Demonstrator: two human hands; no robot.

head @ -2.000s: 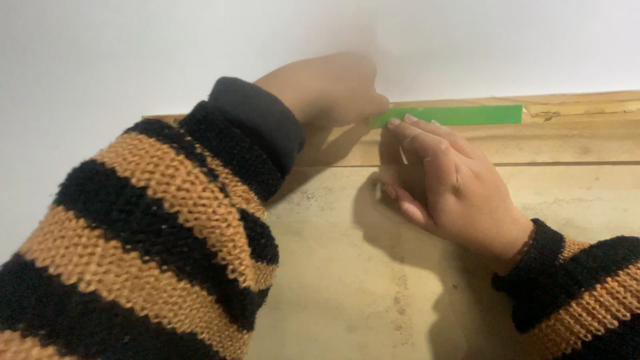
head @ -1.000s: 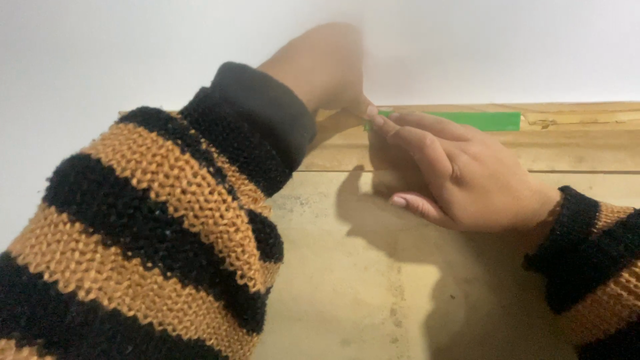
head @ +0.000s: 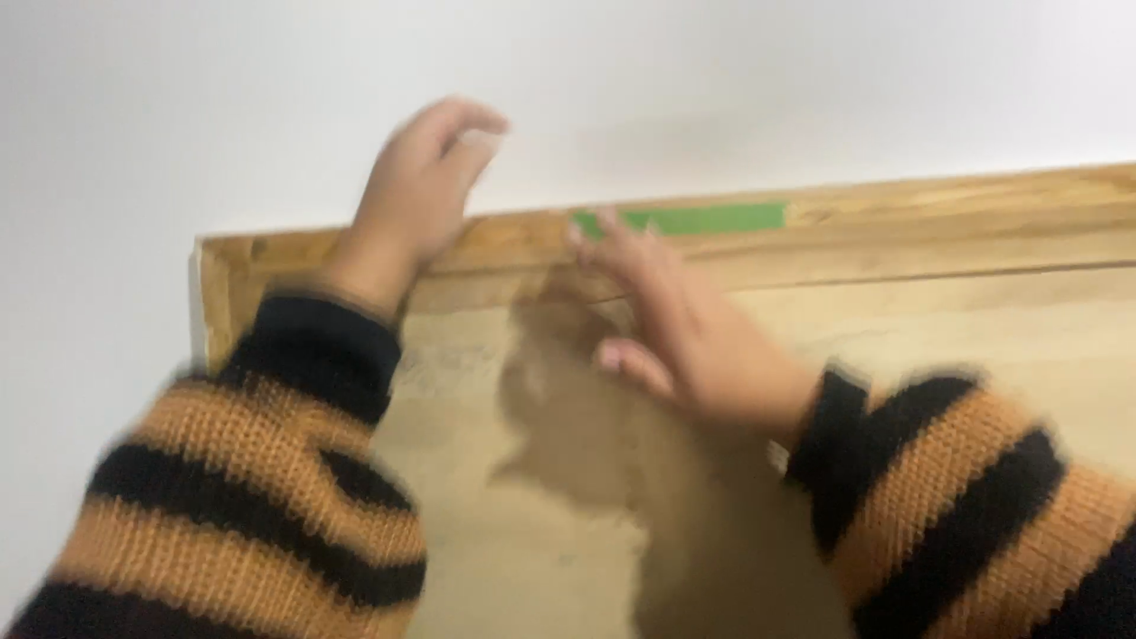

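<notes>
A strip of green tape (head: 719,218) lies along the top rail of a wooden frame (head: 932,195). My right hand (head: 688,319) is at the left end of the tape, its blurred fingertips over or just at it, thumb spread below. My left hand (head: 417,177) is raised to the left of the tape, in front of the white wall and the rail, fingers curved and apart from the tape. Nothing shows between its blurred fingers. The wrist hides part of the rail.
A pale wooden panel (head: 497,568) fills the inside of the frame and bears the shadows of my hands. The frame's upper left corner (head: 217,257) meets the white wall (head: 710,80), which runs above and to the left.
My left hand has come away from the left end of the green tape, up and to the left. My right hand remains by the tape, its fingers now more spread. The view has shifted and tilted.
</notes>
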